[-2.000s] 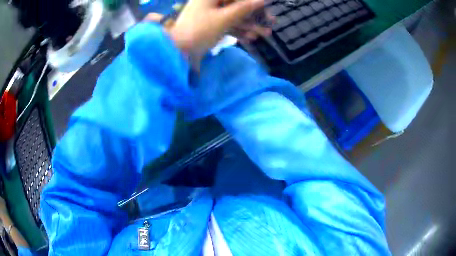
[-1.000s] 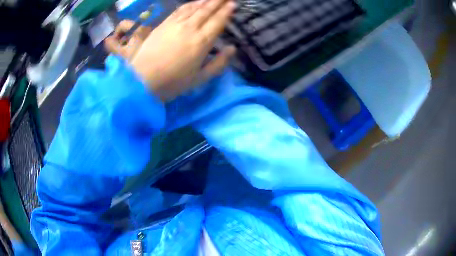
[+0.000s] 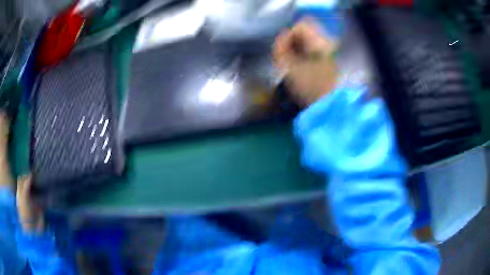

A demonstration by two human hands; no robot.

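Note:
My right hand point(image 3: 309, 62) is blurred, its fingers curled, over the right end of the dark work mat point(image 3: 166, 96). A thin light streak shows by the fingers; I cannot tell whether it is a held tool. My left hand is not in view. A bright glare spot lies on the mat, and a small yellowish blur shows just left of my hand. No small components can be made out on the mat.
Black gridded trays lie left point(image 3: 72, 118) and right point(image 3: 430, 80). A red bin point(image 3: 62, 35) stands at left rear. Another person's hand point(image 3: 27, 201) and sleeves show at far left. A pale seat point(image 3: 459, 193) is beyond the bench edge at right.
The view has swung left, bringing the mat and left tray into fuller sight. My hands were close together with arms converging; now only my right hand and arm show, apart.

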